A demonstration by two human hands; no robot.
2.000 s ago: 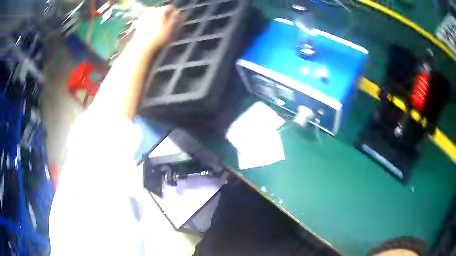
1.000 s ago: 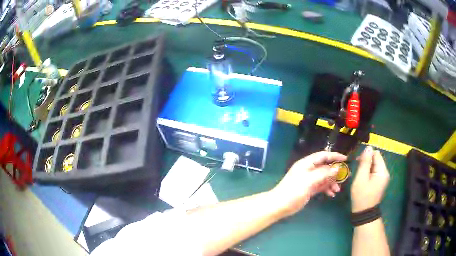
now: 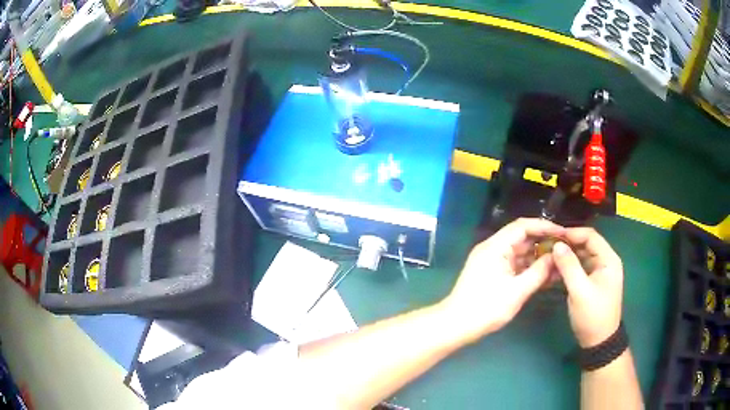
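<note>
A small gold round part (image 3: 549, 247) is held between my fingertips in front of the clamp fixture, mostly hidden by the fingers. My left hand (image 3: 506, 268) grips it from the left. My right hand (image 3: 584, 276), with a dark band on the wrist, has thumb and fingers on it from the right. The clamp fixture (image 3: 520, 192) stands just beyond my hands, its black base partly covered by them. Its red toggle clamp handle (image 3: 595, 168) hangs down at the fixture's right side. Whether anything sits in the fixture cannot be told.
The left foam tray (image 3: 172, 288) is tilted, with gold discs in several pockets. The right foam tray (image 3: 680, 312) also holds discs. Between the left tray and fixture stands the blue control box (image 3: 280, 160) with a clear cylinder (image 3: 346, 108). White paper slips (image 3: 292, 288) lie before it.
My left hand came from the left foam tray to the fixture area with the round part. My right hand has moved in and now touches the part too.
</note>
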